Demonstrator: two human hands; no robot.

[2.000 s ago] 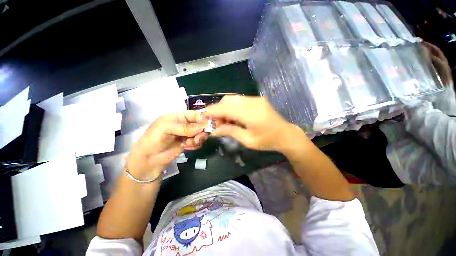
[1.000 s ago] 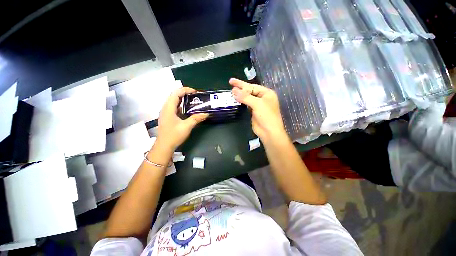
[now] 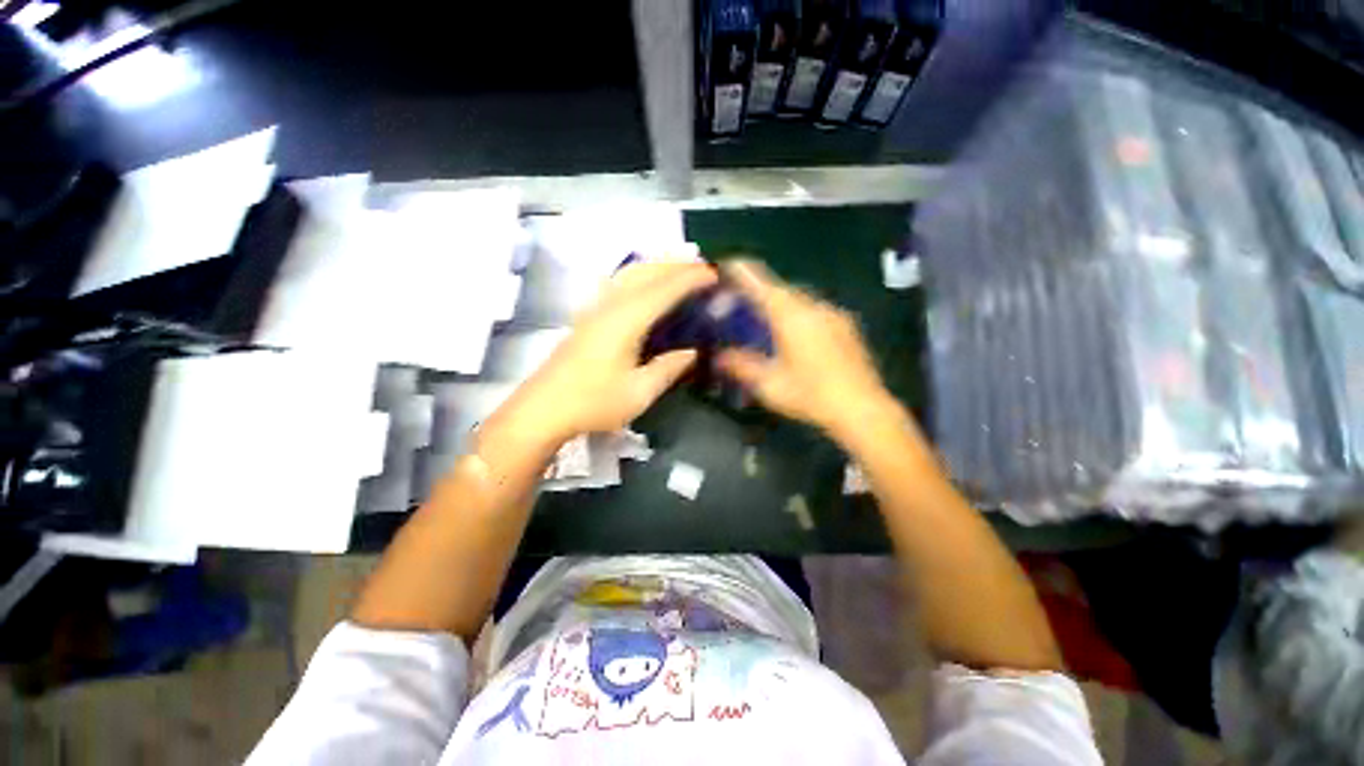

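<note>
A closed dark blue retail box (image 3: 709, 332) is held between both hands over the dark-green bench top (image 3: 808, 240), blurred by motion. My left hand (image 3: 613, 347) grips its left side, with thumb and fingers around it. My right hand (image 3: 808, 356) is on its right side, also blurred. The print on the box cannot be read. Small white scraps (image 3: 685, 479) lie on the green surface nearer my body.
Open cartons with white lid flaps (image 3: 255, 449) overlap at the left. Finished boxes (image 3: 809, 78) stand in a row beyond the metal rail. A tall stack of clear blister trays (image 3: 1032, 329) with bagged devices is at the right. A person's sleeve (image 3: 1316, 644) shows lower right.
The view has turned right, bringing the finished boxes into sight. My right hand has closed in on the box, which is now turned and blurred. Its white label no longer shows clearly.
</note>
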